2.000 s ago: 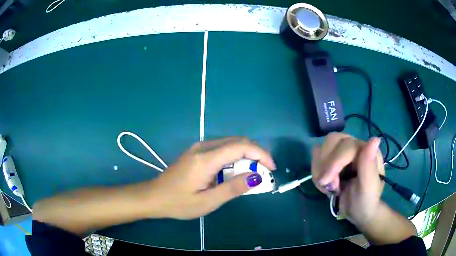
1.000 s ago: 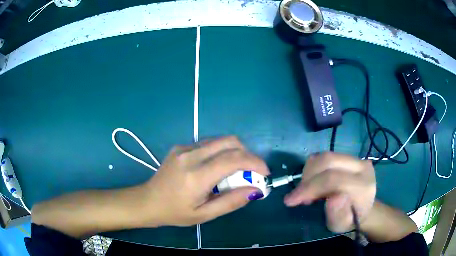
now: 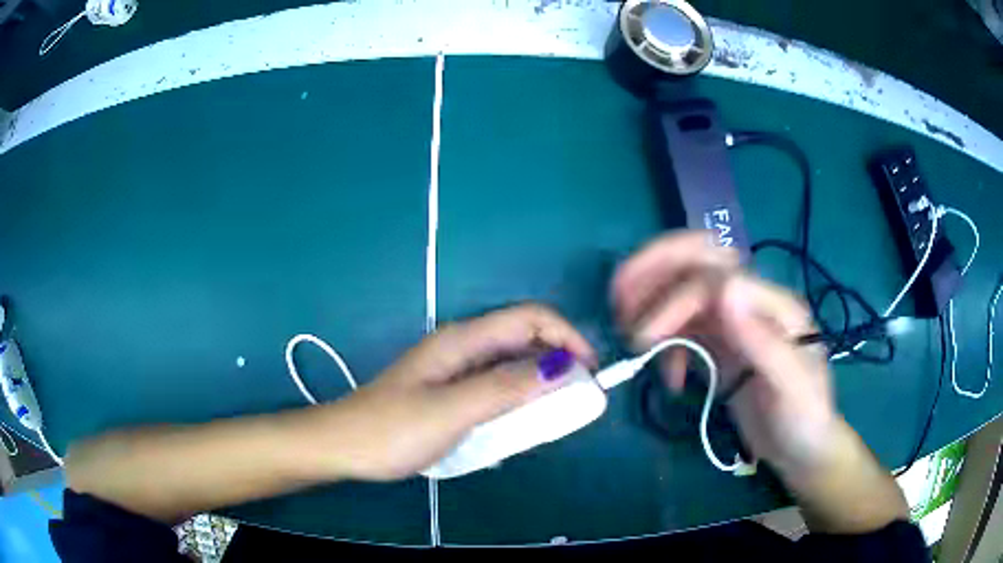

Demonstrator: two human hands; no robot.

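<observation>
My left hand is bare and grips a white handheld device by its upper side, plain white face showing. A white strap loop sticks out to the left behind the hand. The white plug of a white USB cable sits at the device's right end, and the cable curves under my right hand. My right hand is raised and blurred, with its fingers apart. A black cable passes at its fingers or palm; whether it is held is unclear.
A black unit marked FAN lies at the back right with its round head on the white rail. Black cables coil beside it. A power strip is at the right. Another white device lies at the left edge.
The device has turned from its blue-marked side to its plain white side. My right hand has moved up off the white plug and opened. A white device at top left has shifted left.
</observation>
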